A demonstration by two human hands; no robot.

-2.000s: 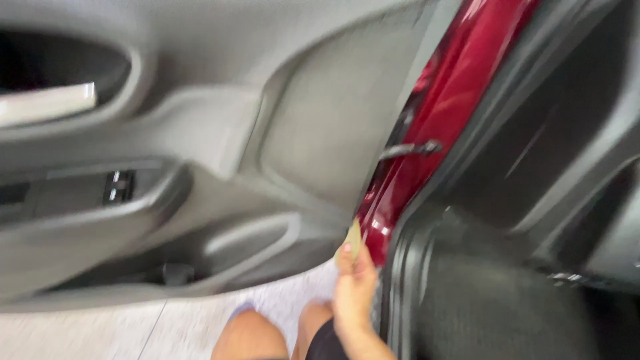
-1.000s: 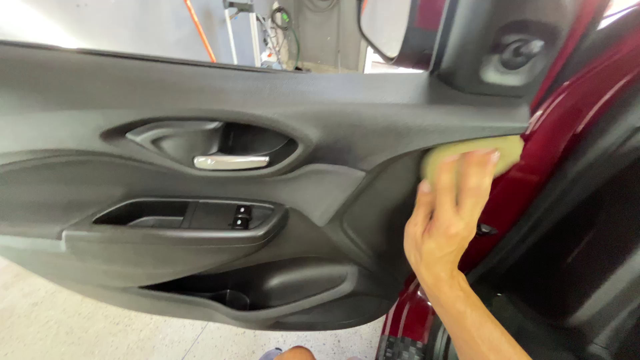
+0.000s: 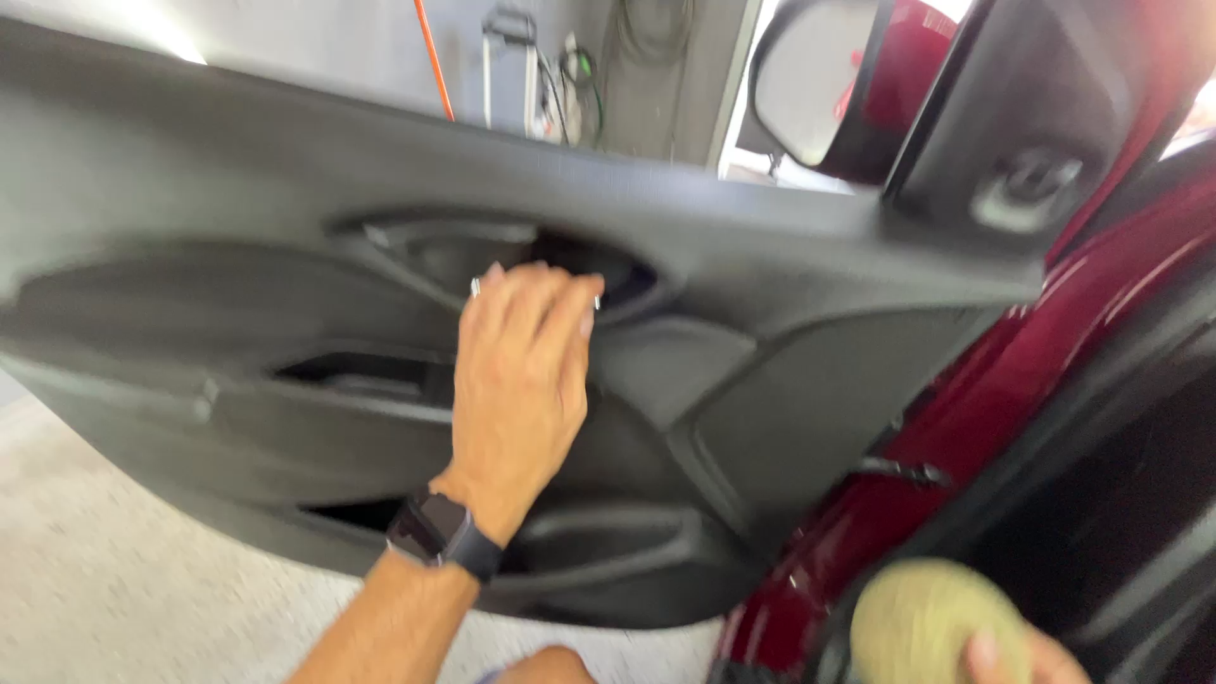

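Note:
My left hand (image 3: 522, 380), with a dark smartwatch (image 3: 430, 528) on its wrist, has its fingers curled over the inner door handle of a car door; the handle's bright ends show on either side of them. The door's black inner panel (image 3: 826, 399) stands open around the hand. At the lower right, my right hand (image 3: 1031, 660) holds a yellow-green round pad (image 3: 936, 622), blurred, in front of the door sill area. Most of that hand is outside the view.
A side mirror (image 3: 817, 81) is beyond the window edge at the upper right. Dark red door frame (image 3: 959, 408) with a door check strap (image 3: 902, 470) lies right of the panel. Past the door stand an orange pole (image 3: 434, 57), a metal-framed cart and coiled hoses.
My left hand has come into view and onto the door handle. My right hand, with the pad, has moved from the panel's front upper corner down to the lower right.

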